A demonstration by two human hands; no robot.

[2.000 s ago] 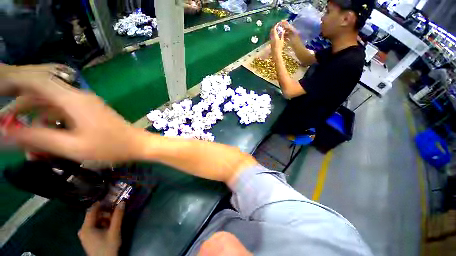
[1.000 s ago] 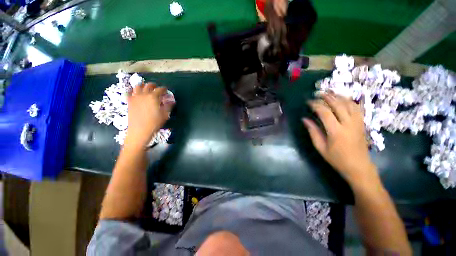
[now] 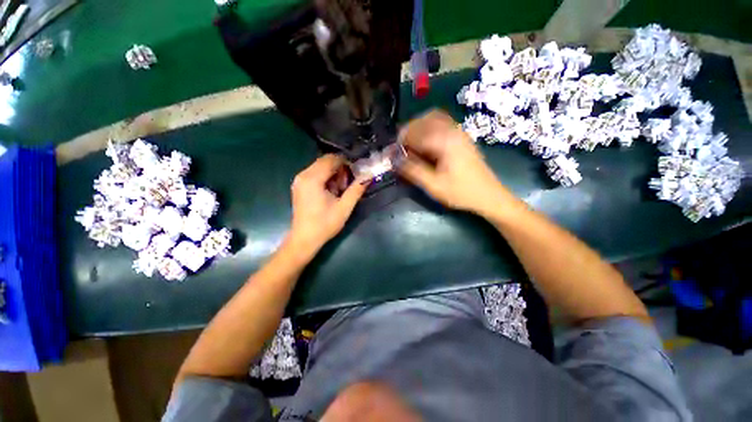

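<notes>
The black hand press stands in front of me at the top centre. A small white plastic part with metal showing is at the fixture under the ram, between my hands. My left hand holds the part's left side with thumb and fingers. My right hand is at its right side, slightly blurred, with fingertips at the part. The fixture is mostly hidden by the part and my fingers. The press lever's grip is not visible.
Piles of white parts lie on the left and right of the dark green bench. A blue bin is at the left edge. A red-tipped blue line hangs beside the press. Trays of parts are near my lap.
One second ago my hands were at the two side piles; now both meet at the fixture with a white part. The view has shifted, and the other worker seen two seconds ago is out of view.
</notes>
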